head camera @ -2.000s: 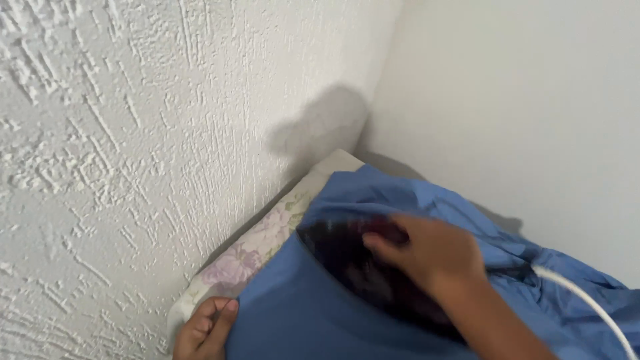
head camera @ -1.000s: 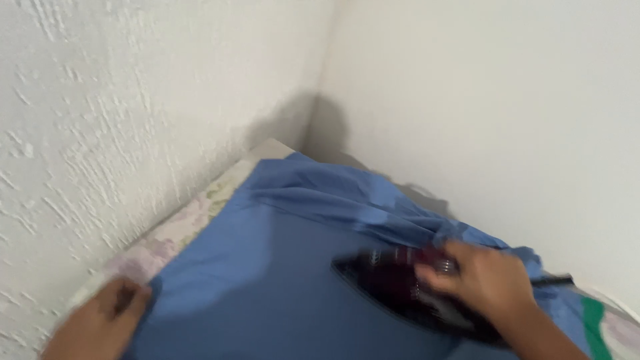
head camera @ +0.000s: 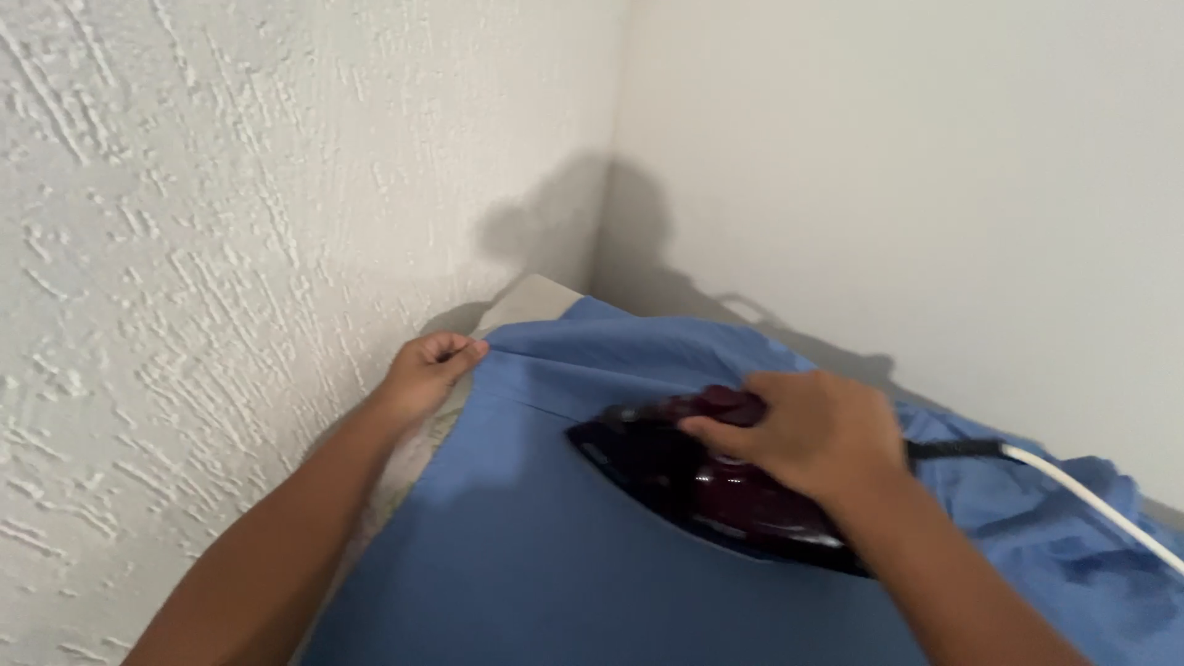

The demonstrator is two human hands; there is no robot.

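Note:
A blue cloth [head camera: 518, 518] lies spread over a padded surface with a floral cover [head camera: 407, 467]. My left hand [head camera: 430, 370] pinches the cloth's far left edge between thumb and fingertips. Gripped by its handle, a dark red and black clothes iron [head camera: 712, 490] is in my right hand [head camera: 814, 430], its pointed tip toward the left. The iron rests on the cloth, just below a raised fold. Its soleplate is hidden underneath, and my right fingers partly hide the handle.
A rough textured white wall [head camera: 231, 231] rises on the left and a smooth wall [head camera: 906, 185] on the right, meeting behind the surface's corner. The iron's white cord [head camera: 1091, 499] runs off to the right over bunched blue cloth [head camera: 1045, 527].
My left hand has moved up along the cloth's left edge toward the far corner and now pinches the cloth there. The iron stays in my right hand.

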